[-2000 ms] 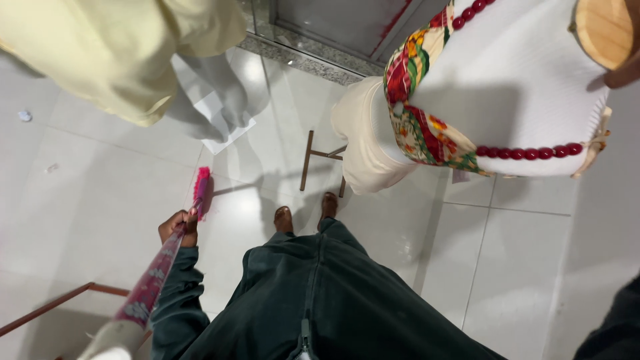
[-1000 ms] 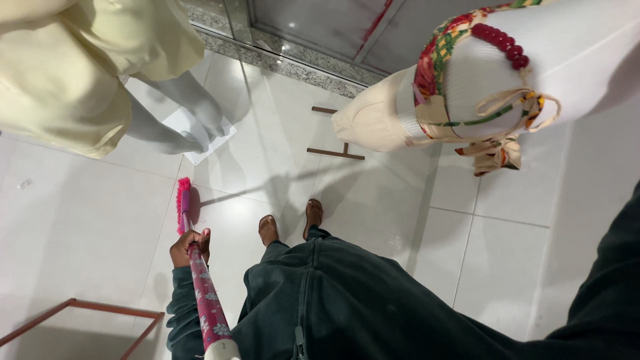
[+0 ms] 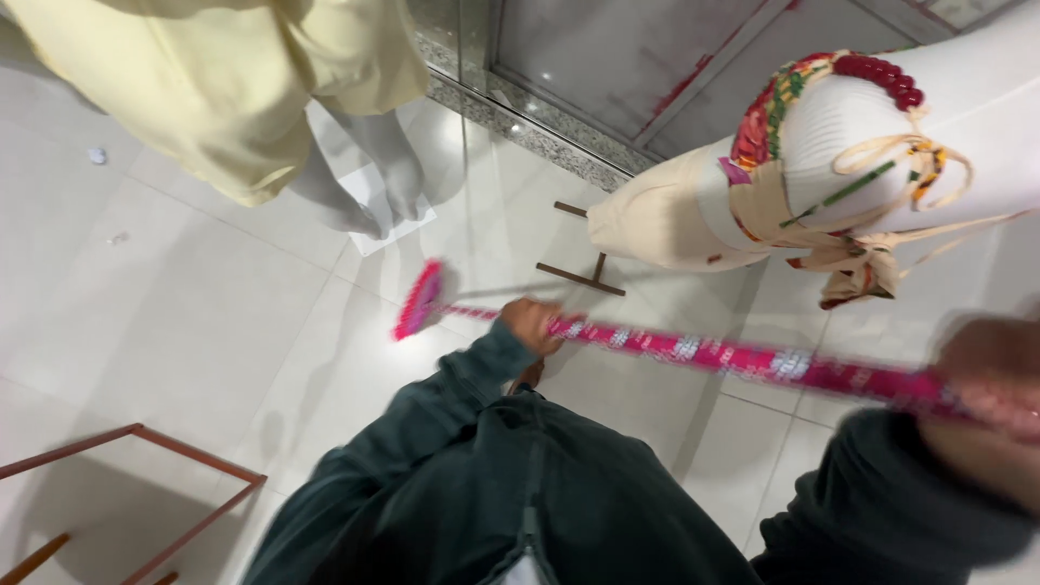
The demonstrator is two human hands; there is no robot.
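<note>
A broom with a pink patterned handle (image 3: 691, 345) slants across the view in front of my body. My left hand (image 3: 532, 325) is closed around its lower part. My right hand (image 3: 991, 378), blurred, grips the upper end at the right edge. The broom's pink bristle head (image 3: 418, 301) is over the pale tiled floor (image 3: 325, 349), left of my feet; whether it touches the floor cannot be told.
A mannequin in pale yellow clothing (image 3: 349, 57) stands at upper left on a white base (image 3: 386, 211). At right is a dressed torso form (image 3: 699, 203) on a metal stand (image 3: 581, 279). A glass panel runs behind. A reddish-brown frame (image 3: 195, 452) stands lower left; small scraps (image 3: 97, 155) lie on the floor.
My right hand has come into view on the broom's upper end. The handle has swung from pointing down toward my body to slanting across to the right, still in my left hand.
</note>
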